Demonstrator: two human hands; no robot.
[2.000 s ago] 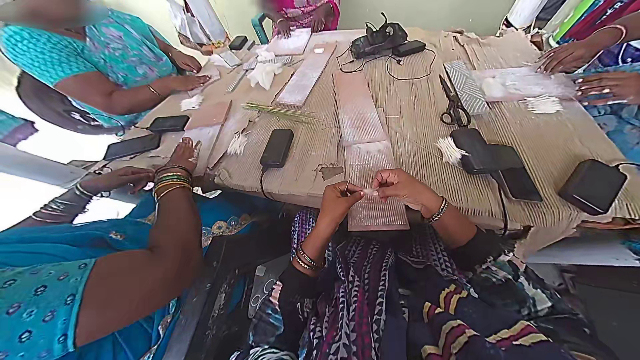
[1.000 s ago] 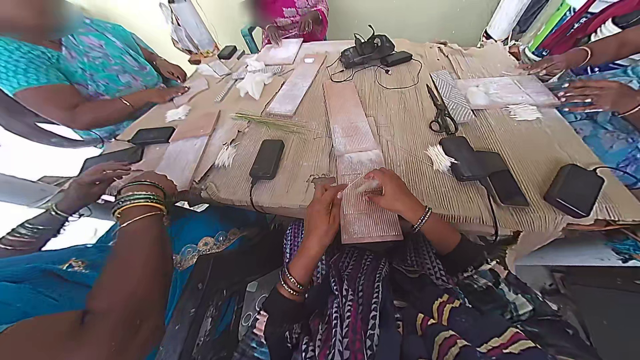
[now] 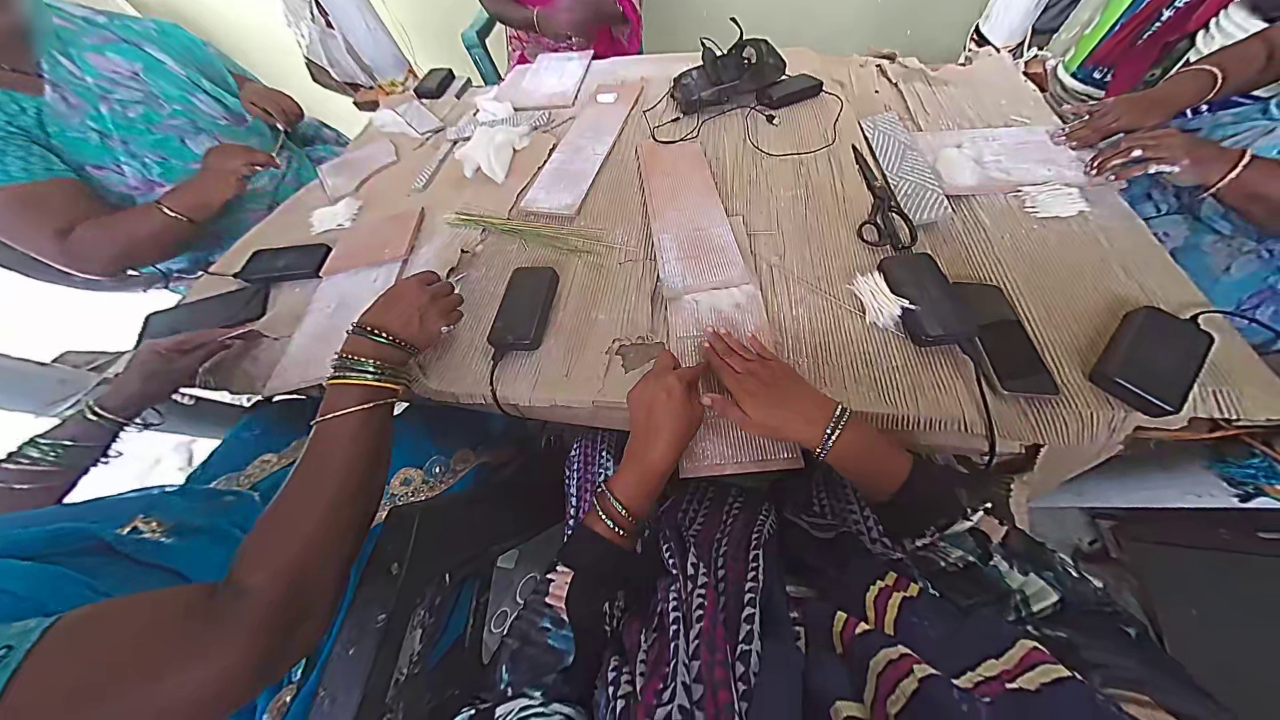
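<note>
A long, ridged pinkish board [image 3: 693,215] dusted with white lies lengthwise before me, with a second, whiter ridged board [image 3: 740,445] at its near end reaching the table edge. My right hand [image 3: 765,390] lies on the near board with its fingers spread flat; whether anything is under the palm is hidden. My left hand [image 3: 665,410] is at the board's left edge, fingers curled, its fingertips near the right thumb; I cannot tell whether they pinch something. A bundle of thin white sticks or rolled wicks [image 3: 880,300] lies to the right of the board.
Black scissors [image 3: 880,205], a black phone [image 3: 1005,340] and black box-shaped devices [image 3: 525,308] with cables surround the boards. Green stalks [image 3: 530,232] lie to the left. A co-worker's bangled arm [image 3: 370,370] reaches over the left edge; another co-worker's hands [image 3: 1140,140] are at the right board.
Two seconds ago my hands were together above the near board, fingers pinched at something small and whitish. My right hand is now lowered flat onto the board, fingers spread.
</note>
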